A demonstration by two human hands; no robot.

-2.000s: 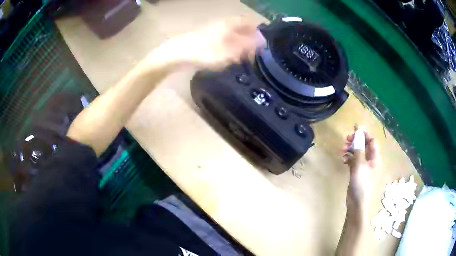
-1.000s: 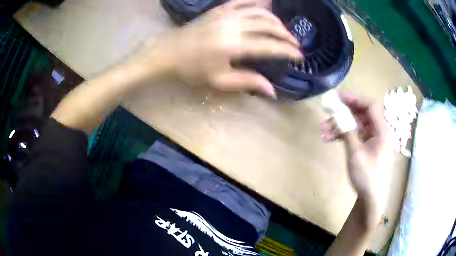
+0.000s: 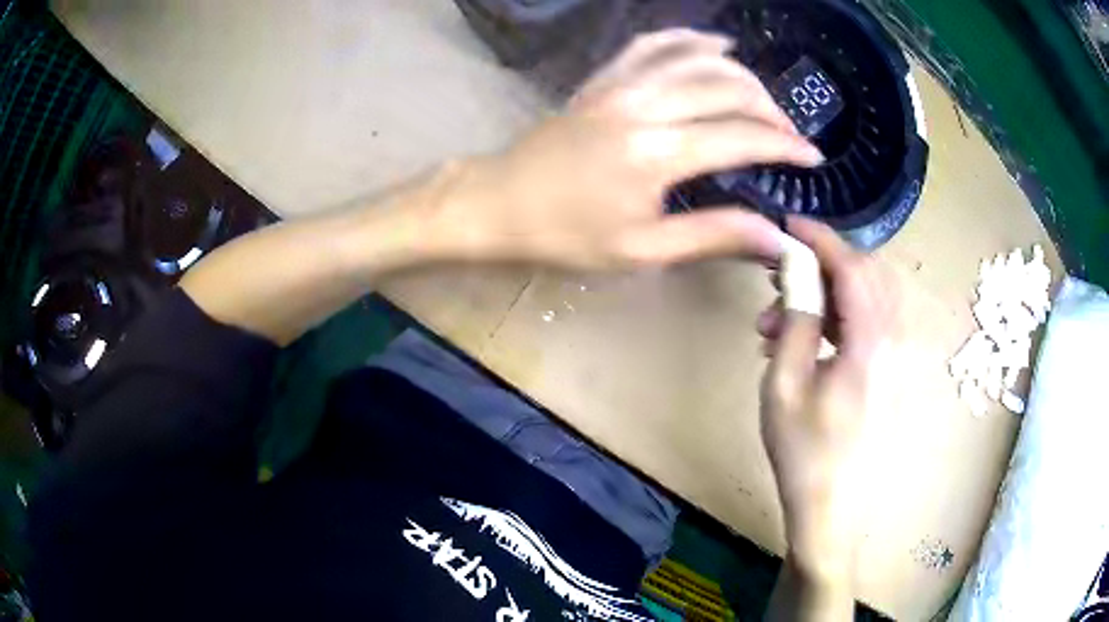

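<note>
A black fan unit (image 3: 894,170) lies at the top, its round grille and lit digital display (image 3: 809,95) facing up; its base (image 3: 529,43) is partly cut off by the top edge. A white strip (image 3: 915,103) shows on the rim's right side. My left hand (image 3: 681,158) reaches over the grille's lower left, fingers spread, its thumb at the near rim meeting my right fingertips. My right hand (image 3: 827,328), with an off-white finger wrap, has curled fingers just below the rim. A small white bit shows by them; whether it is gripped is unclear.
Loose white strips (image 3: 1007,328) lie at the bench's (image 3: 632,377) right side, beside a puffy white plastic bag (image 3: 1052,474). More dark fans (image 3: 71,322) sit at lower left by green mesh. A green belt (image 3: 1034,134) runs beyond the bench.
My hands have come together at the fan's near rim; my left hand was at the unit's far left side two seconds ago. The view has shifted, and the fan sits higher in it than at first.
</note>
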